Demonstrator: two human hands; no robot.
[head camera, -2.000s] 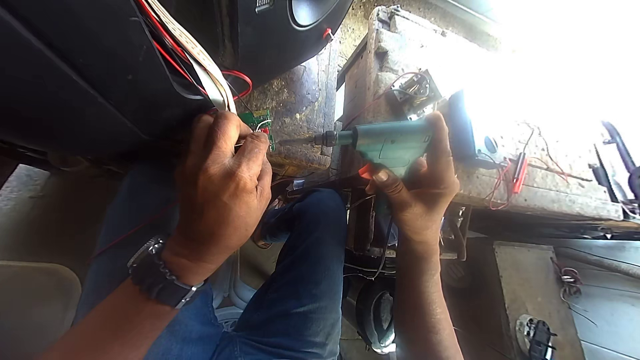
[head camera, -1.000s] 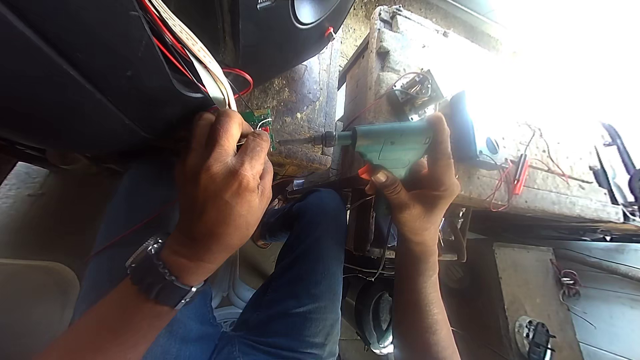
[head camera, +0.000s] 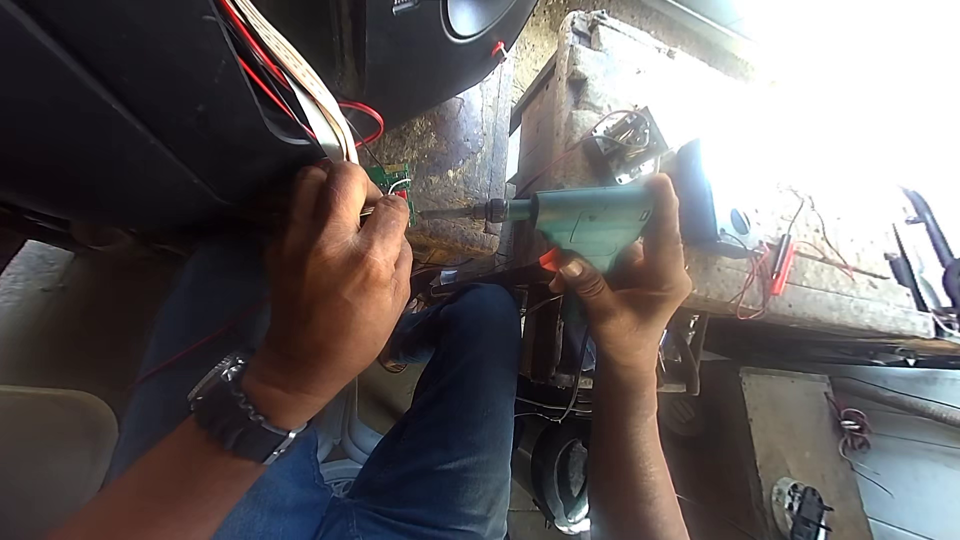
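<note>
My left hand (head camera: 337, 270), a dark watch on its wrist, has its fingers closed at the edge of a small green circuit board (head camera: 390, 178); what sits between the fingertips is mostly hidden. A flat bundle of pale wires (head camera: 300, 67) and red wires run down to these fingers. My right hand (head camera: 630, 277) grips a green pistol-shaped soldering iron (head camera: 592, 217) with a red trigger. Its tip points left and lies at or very near the board's right edge; contact cannot be told.
A black cabinet with a round speaker (head camera: 472, 15) fills the upper left. On the worn wooden bench (head camera: 862, 292) at right lie an opened metal-framed part (head camera: 630, 142), a dark blue box (head camera: 697, 187) and a red probe (head camera: 782, 266). A white plastic chair (head camera: 52, 442) stands lower left.
</note>
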